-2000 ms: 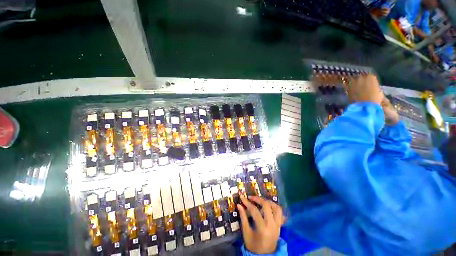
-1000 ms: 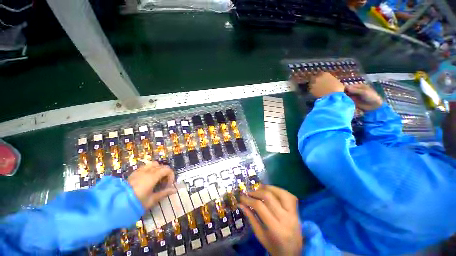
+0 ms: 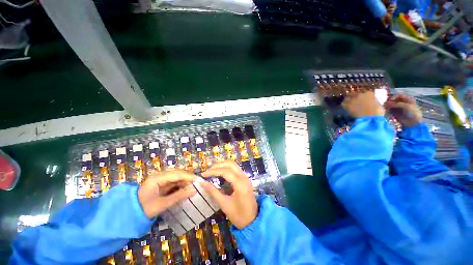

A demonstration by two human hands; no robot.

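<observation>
My left hand (image 3: pixel 165 192) and my right hand (image 3: pixel 234 194) meet over the clear blister tray (image 3: pixel 267 134). My left fingers hold the pale pad strip (image 3: pixel 191 211) by its upper edge, tilted above the tray. My right thumb and fingertips are at the strip's upper right corner; whether a pad is between them cannot be told. Rows of flex cable modules (image 3: pixel 122 168) with orange-gold tails lie in the tray. Several in the upper row carry pale squares; those at its right end look all black. My hands and sleeves hide part of both rows.
A spare pad sheet (image 3: pixel 297 142) lies right of my tray. Beyond it, a neighbour's blue sleeves (image 3: pixel 363 150) and hands are over another tray (image 3: pixel 347 77). A grey upright (image 3: pixel 98 57) stands at the pale edge strip (image 3: pixel 218 109). A red-pink object (image 3: pixel 7 172) is far left.
My left hand came into view and took hold of the pad strip, which is now raised and tilted. My right hand moved from the lower-row modules to the strip's upper corner.
</observation>
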